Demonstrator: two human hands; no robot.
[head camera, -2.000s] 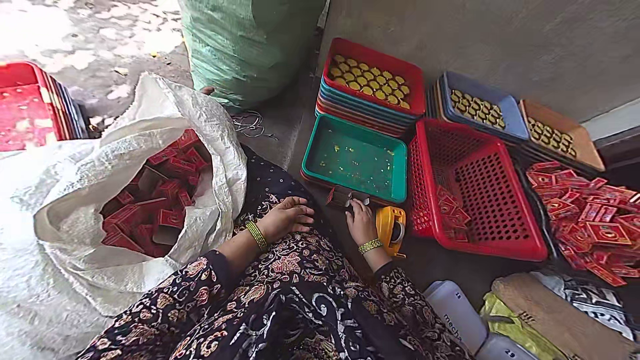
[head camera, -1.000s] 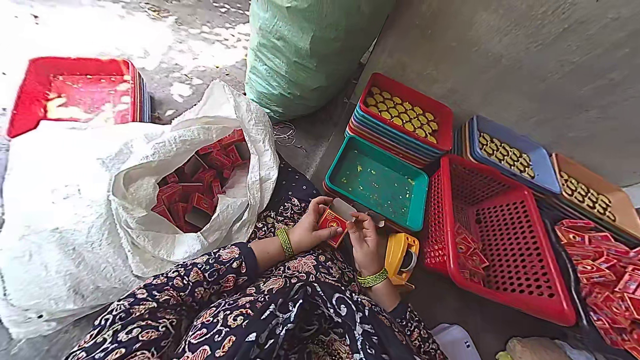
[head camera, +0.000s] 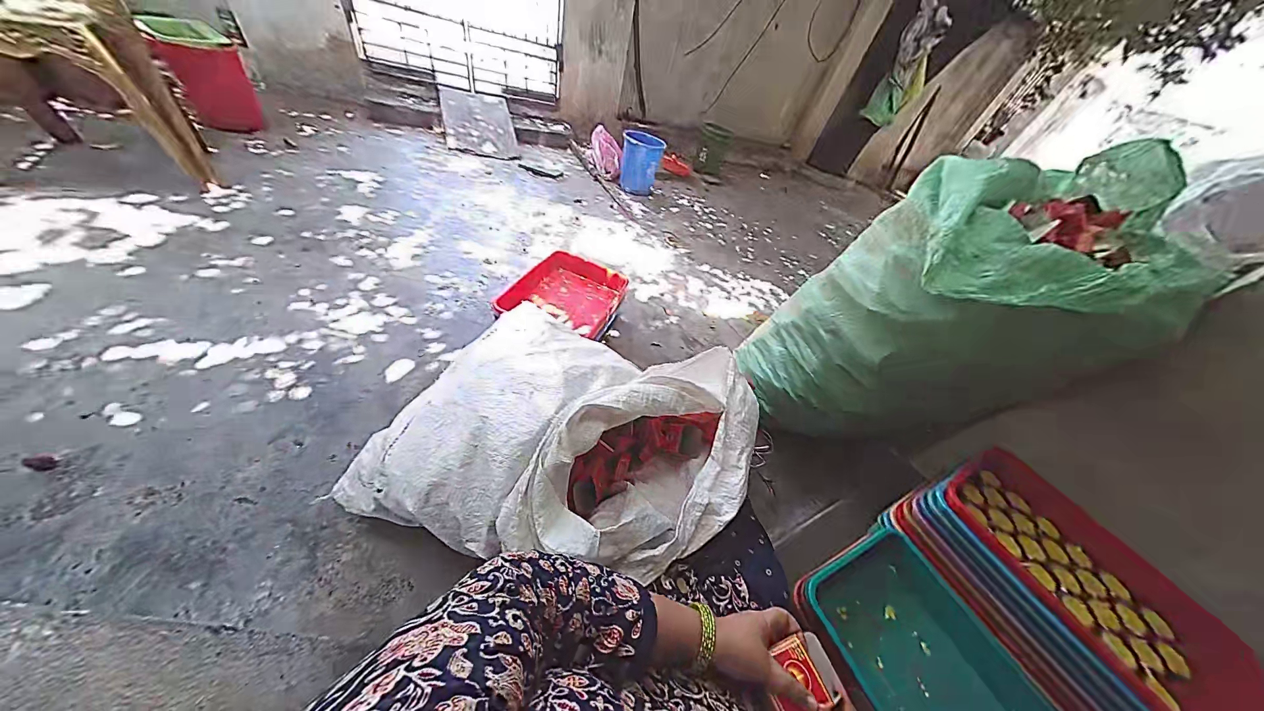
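My left hand (head camera: 752, 647) is at the bottom, below the white sack, with its fingers around a small red and yellow cardboard box (head camera: 802, 673). Of my right hand, at most a bit of fingertip shows at the bottom edge beside the box; the rest is out of view. Just right of the box lies a green plastic tray (head camera: 918, 632) with small yellow bits in it. Up and to the left, a white woven sack (head camera: 464, 434) stands with its mouth rolled back, and many red boxes (head camera: 642, 449) fill it.
Behind the green tray rises a stack of trays, its red top tray (head camera: 1165, 612) holding rows of round yellow pieces. A large green sack (head camera: 889, 326) leans at the right. Beyond the white sack sits a red tray (head camera: 568, 288). A blue bucket (head camera: 642, 163) stands near the far wall.
The view has swung far up and left. Two seconds ago both hands lay apart with no box in my left hand; one second ago both hands were at a red box.
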